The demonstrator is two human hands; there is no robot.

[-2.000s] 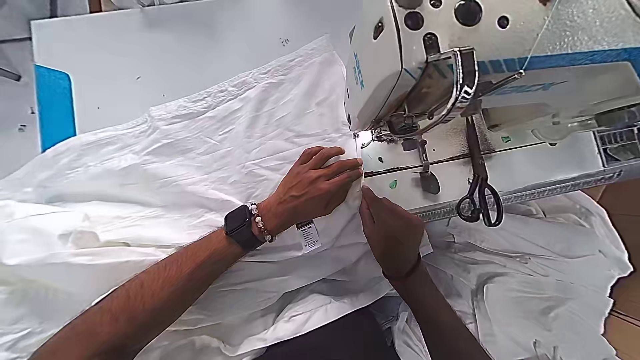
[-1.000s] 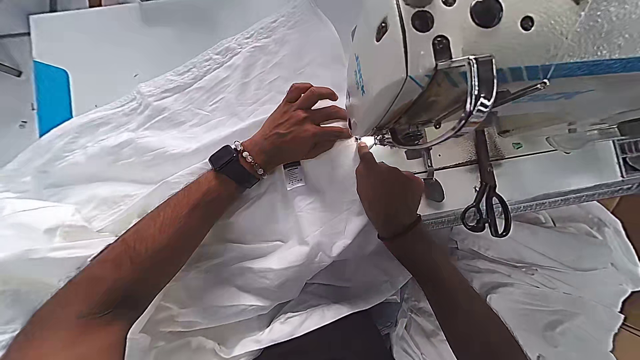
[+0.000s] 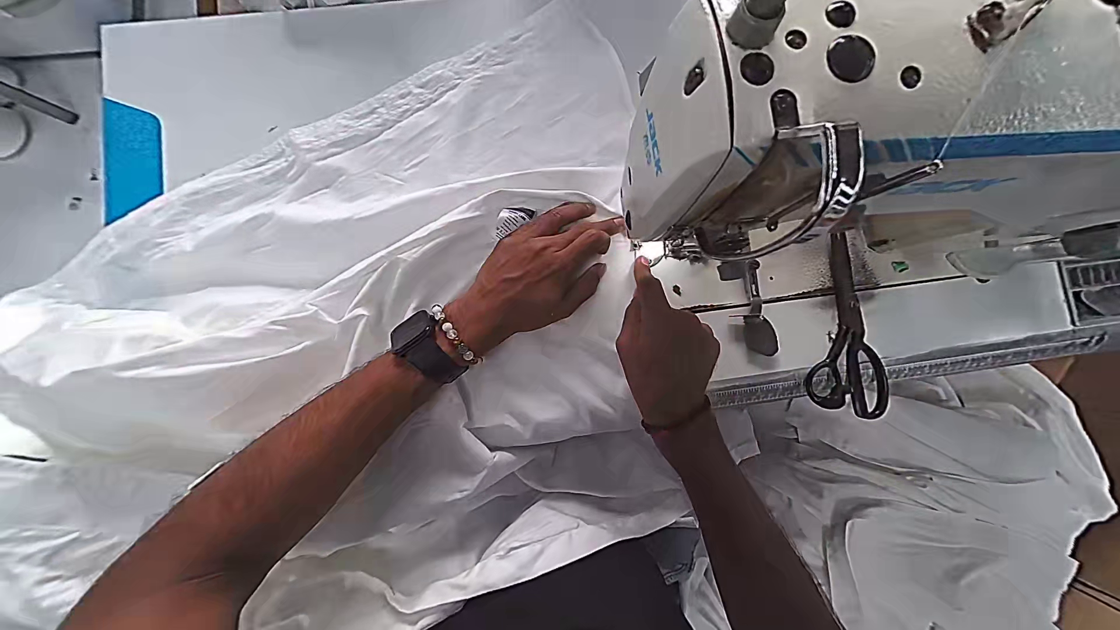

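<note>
White fabric [image 3: 411, 219] spreads over the table and reaches the lit needle area of a Jack sewing machine [image 3: 682, 131]. My left hand [image 3: 534, 271], with a watch and a beaded bracelet at the wrist, lies on the cloth left of the needle, its fingers bent and slightly spread. Partly under its fingers is a small printed care label [image 3: 514, 221]. My right hand [image 3: 667, 350] has its index finger stretched to the cloth edge just below the presser foot area, the other fingers curled. Whether it pinches the cloth is hidden.
Black-handled scissors [image 3: 849, 367] lie on the machine bed, right of my right hand. A measuring scale [image 3: 962, 357] runs along the table's front edge. More white fabric [image 3: 945, 490] hangs in folds below it. The white tabletop [image 3: 227, 79] shows at the upper left.
The label and cloth have shifted up, and the label is now partly covered by my left hand. My right hand has moved up from lower on the cloth edge to beside the needle area.
</note>
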